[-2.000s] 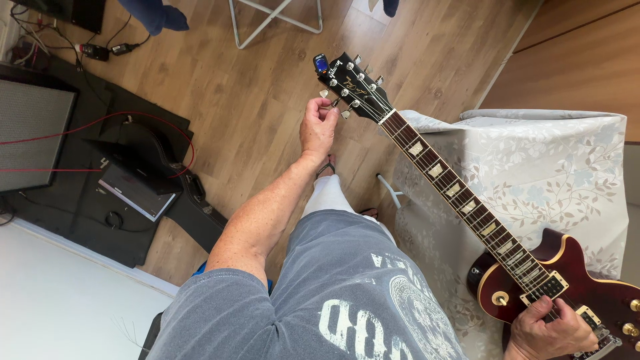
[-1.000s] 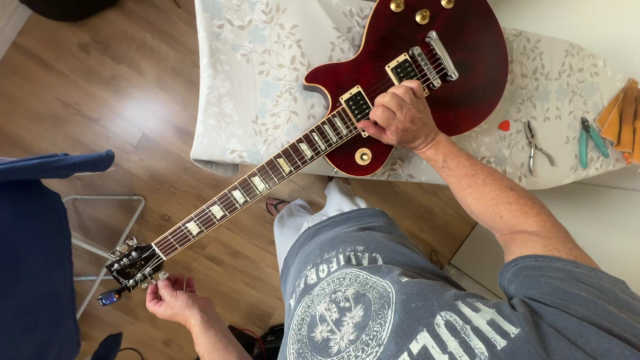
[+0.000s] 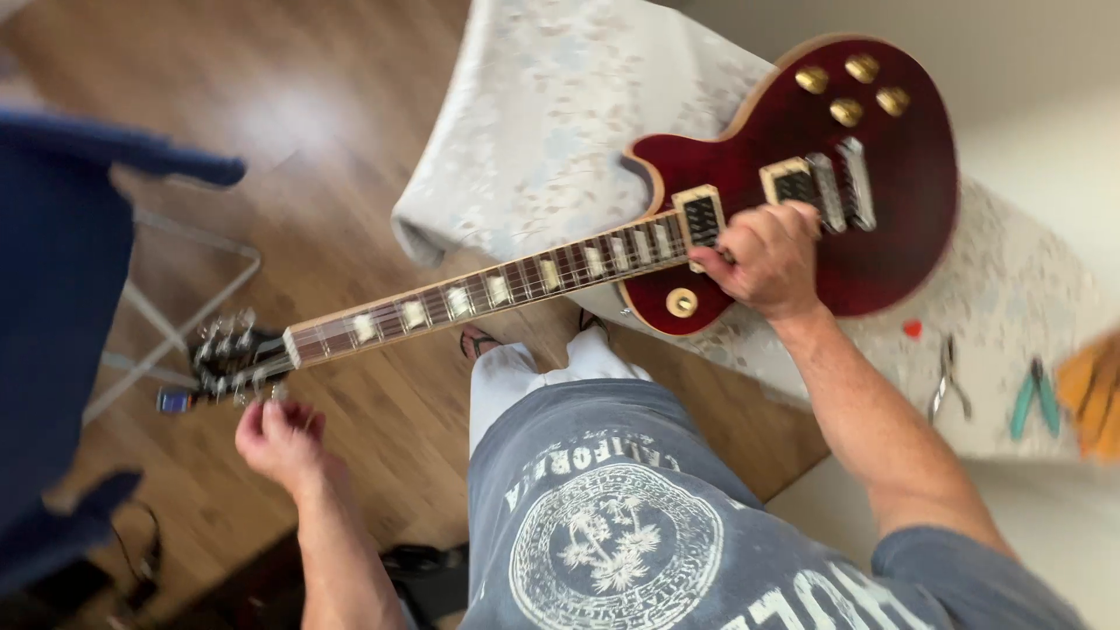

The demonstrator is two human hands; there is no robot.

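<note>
A dark red electric guitar (image 3: 884, 175) lies with its body on a cloth-covered board, its neck (image 3: 481, 293) reaching left past the edge. My left hand (image 3: 284, 437) is at the tuning pegs (image 3: 262, 394) on the near side of the black headstock (image 3: 241, 357), fingertips bent together; blur hides whether a peg is gripped. A clip-on tuner (image 3: 175, 401) with a lit display is fixed to the headstock's end. Over the strings between the two pickups rests my right hand (image 3: 770, 262), thumb and fingers curled near them; whether it pinches a string cannot be seen.
On the floral cloth (image 3: 542, 131) lie a red pick (image 3: 913, 328), metal pliers (image 3: 948, 385), teal-handled cutters (image 3: 1035, 402) and an orange-brown cloth or leather item (image 3: 1094, 394). A blue fabric item (image 3: 52, 289) and a metal stand frame (image 3: 188, 324) are at the left. Cables (image 3: 149, 551) lie lower left.
The view has swung and shifted strongly. My left hand stays by the headstock's pegs and my right hand over the strings near the pickups. No other plain change.
</note>
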